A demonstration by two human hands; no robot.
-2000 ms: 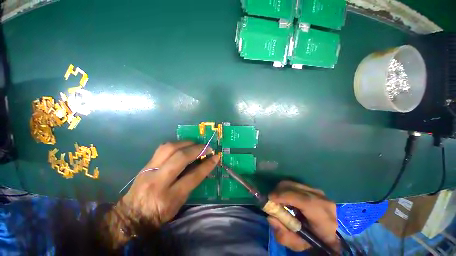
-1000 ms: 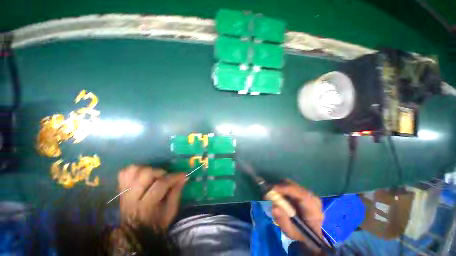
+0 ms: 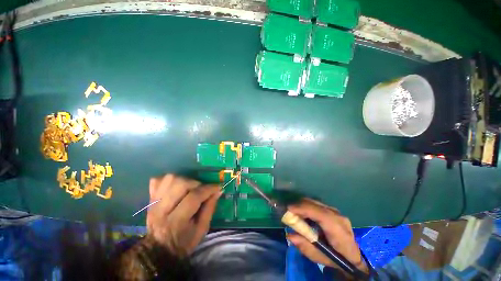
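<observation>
A green PCB panel (image 3: pixel 257 156) lies near the bench's front edge, with two orange flex circuits (image 3: pixel 229 147) on its upper and middle rows. My left hand (image 3: pixel 184 208) is at the panel's left side and pinches thin solder wire (image 3: pixel 147 207), whose end reaches the middle flex circuit. My right hand (image 3: pixel 327 233) holds the soldering iron (image 3: pixel 299 225) like a pen. Its metal tip points at the panel's centre strip beside the middle flex circuit; whether it touches is too small to tell.
Loose flex circuits (image 3: pixel 55 137) lie in heaps at left. Stacked PCB panels (image 3: pixel 285 34) are at the far side. A whitish cup (image 3: pixel 379 107) of silvery bits stands beside a black station (image 3: pixel 447 104) at right, with cables running to the front edge.
The view has shifted. Since the oldest frame, my left hand has drawn back left, uncovering the middle flex circuit. The iron tip was away from the centre strip one second ago and is back there.
</observation>
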